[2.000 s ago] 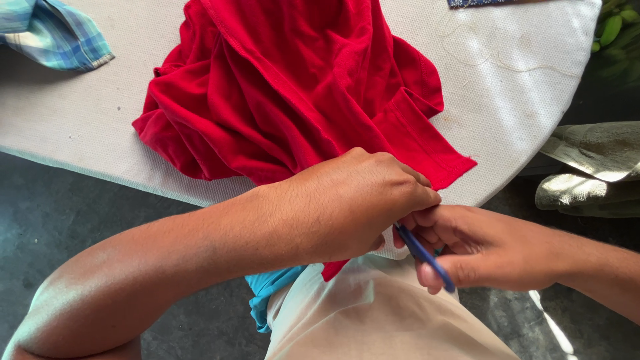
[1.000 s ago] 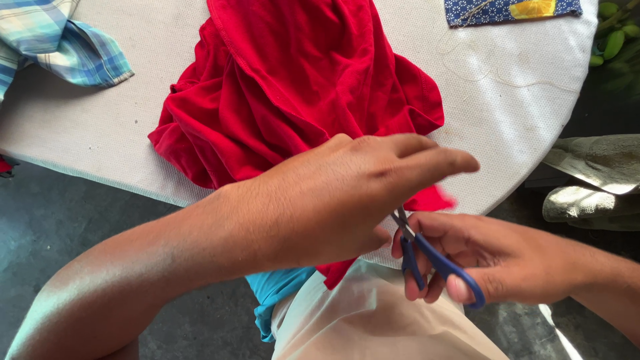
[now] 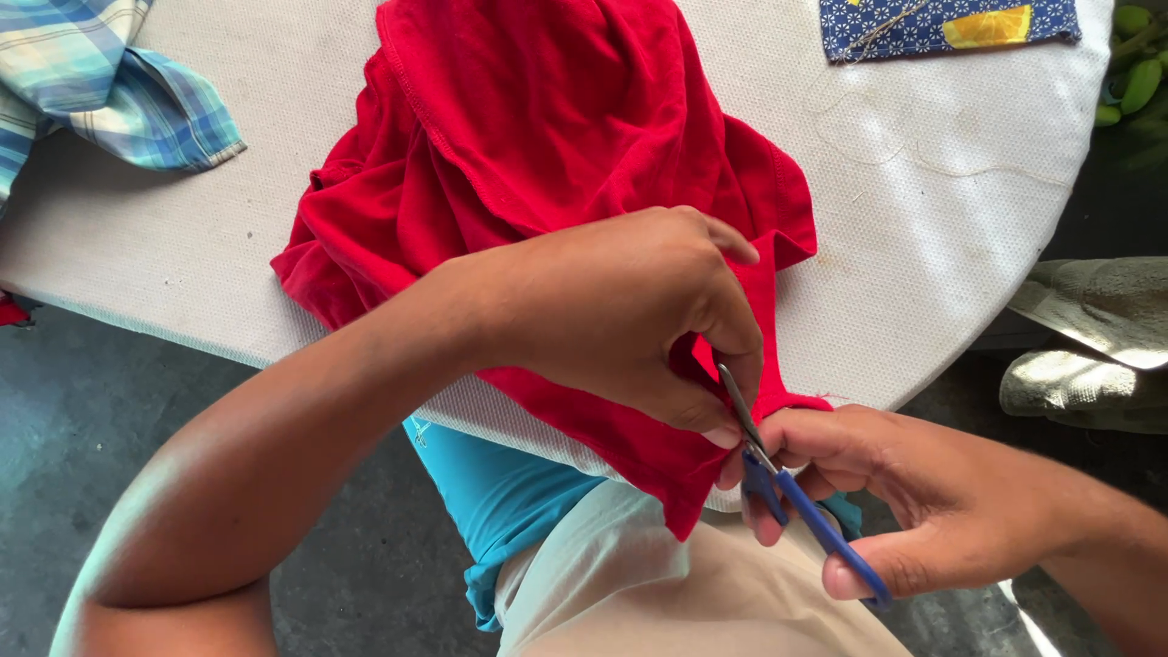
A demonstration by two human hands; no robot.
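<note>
Red fabric [image 3: 547, 119] lies in folds on the white-covered table, one pointed corner hanging over the near edge. My left hand [image 3: 657, 319] pinches the fabric between thumb and fingers near that edge. Close to its fingertips, my right hand [image 3: 876, 502] holds scissors [image 3: 812, 516] with blue handles, its thumb at one handle loop. The metal blades point up and left, beside the left thumb, against the red cloth. Part of the lower handle and the cloth between the hands is hidden by fingers.
A blue plaid cloth [image 3: 155, 109] lies at the table's upper left. Blue patterned fabric with an orange-slice print [image 3: 985, 27] is at the upper right, with loose thread below it. The rounded edge of the table [image 3: 985, 319] curves along the right, near a grey-beige object [image 3: 1077, 383].
My left hand's fingers, extended one second ago, are now bent down onto the red cloth. The scissors, largely hidden two seconds ago, now show their blades.
</note>
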